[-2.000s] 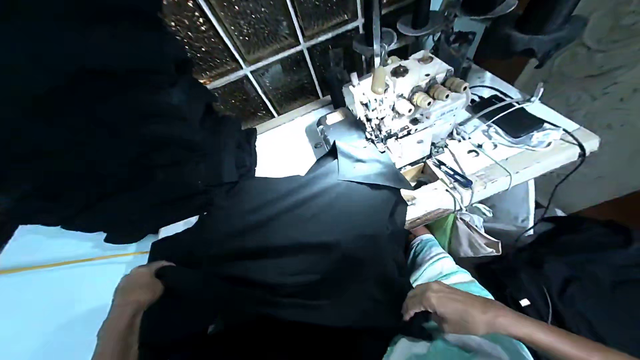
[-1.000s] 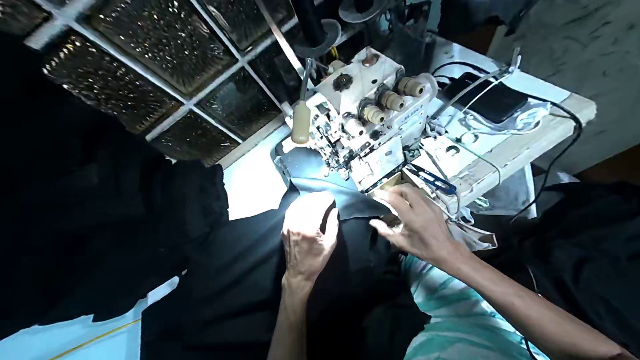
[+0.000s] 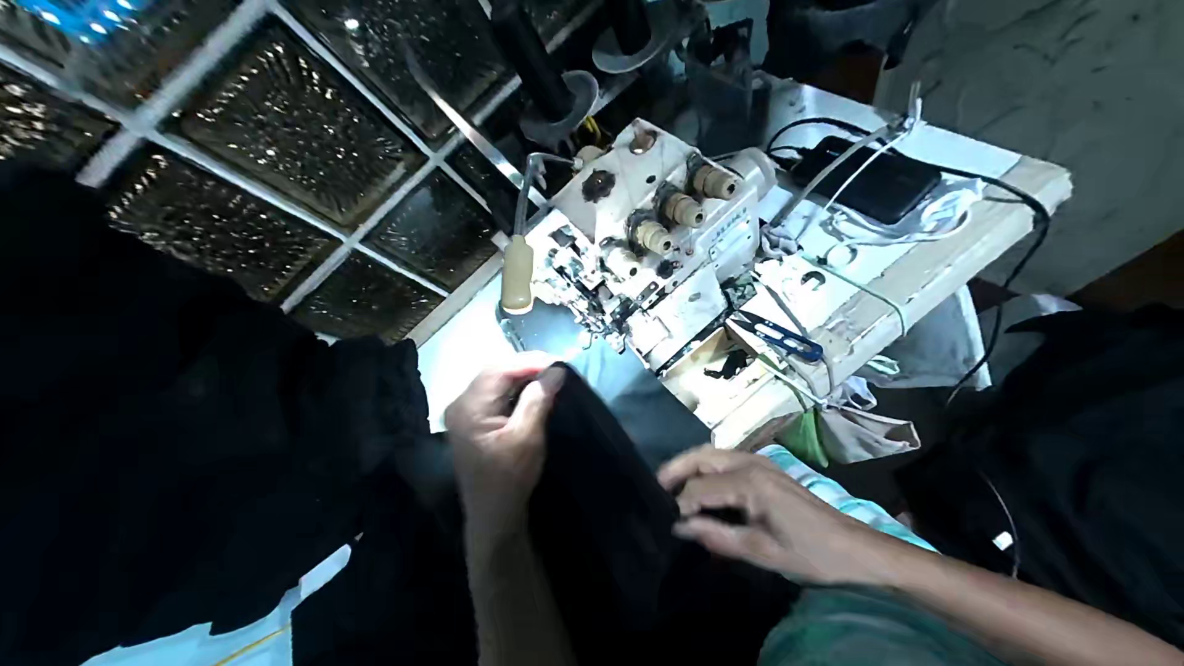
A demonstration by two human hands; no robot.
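An overlock sewing machine (image 3: pixel 647 231) with a lit needle area stands at the centre top. Just in front of it, my left hand (image 3: pixel 504 425) pinches the upper corner of a black fabric piece (image 3: pixel 601 499) between thumb and fingers. To the right and lower, my right hand (image 3: pixel 740 504) holds the fabric's right edge with its fingertips. Between the hands the edge runs diagonally, raised over a greyish, lit part of cloth (image 3: pixel 647 407) that reaches to the presser foot area. Where the cloth meets the needles is hard to make out.
Thread snips (image 3: pixel 777 335) lie by a small open compartment (image 3: pixel 708 370) on the machine table. Behind them are a black phone-like device (image 3: pixel 867 178) and cables. A large heap of black fabric (image 3: pixel 185 444) fills the left side. A glass-block window (image 3: pixel 296 120) stands behind.
Two seconds ago my hands were apart at the near sides of the black fabric. Both have come to the machine, and since one second ago they have lifted the fabric's edge. The view has moved closer.
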